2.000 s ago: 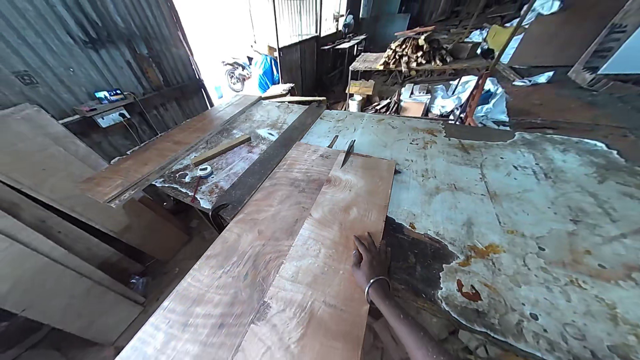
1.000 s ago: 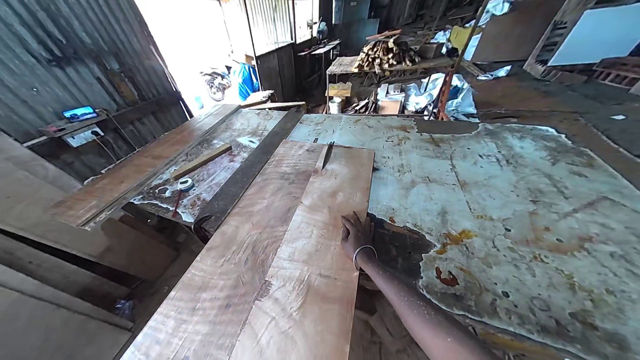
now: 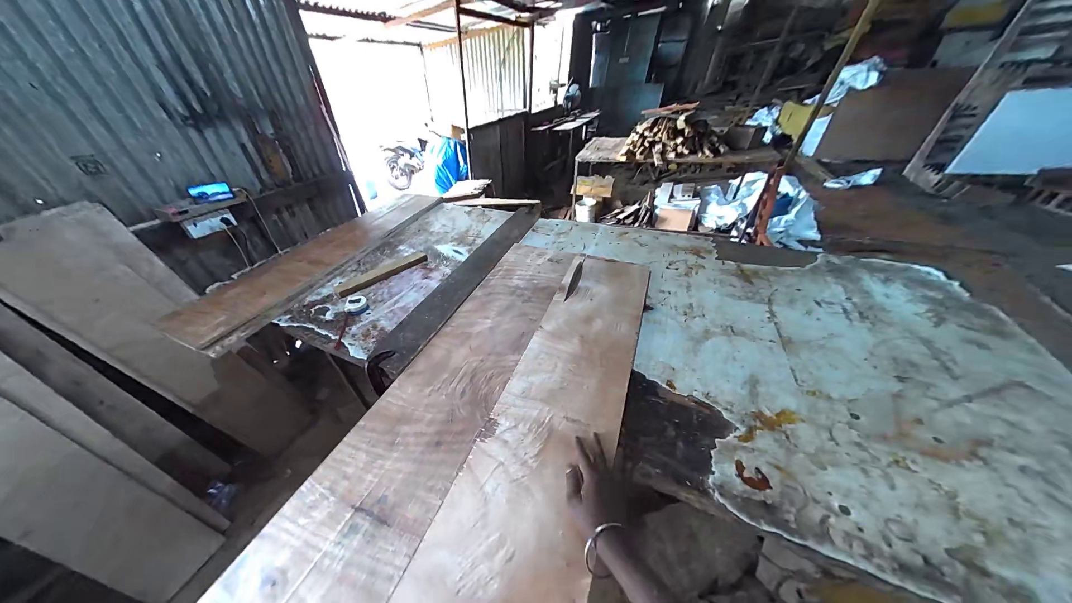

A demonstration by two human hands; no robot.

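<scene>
My right hand (image 3: 596,486), with a metal bangle at the wrist, lies on top of a long wooden panel (image 3: 536,394) near its right edge. Its fingers are spread and grip nothing that I can see. A lengthwise seam or cut divides the panel, and along this line near the far end a thin blade-like piece (image 3: 574,278) stands up. The panel slants from the lower left toward the middle of the worn worktable (image 3: 837,352). My left hand is out of view.
Left of the panel lie a dark strip (image 3: 452,289), a wood batten (image 3: 381,275), a tape roll (image 3: 356,305) and a brown board (image 3: 301,272). Large sheets (image 3: 100,335) lean at the far left. Cut wood (image 3: 674,138) is stacked on a bench behind.
</scene>
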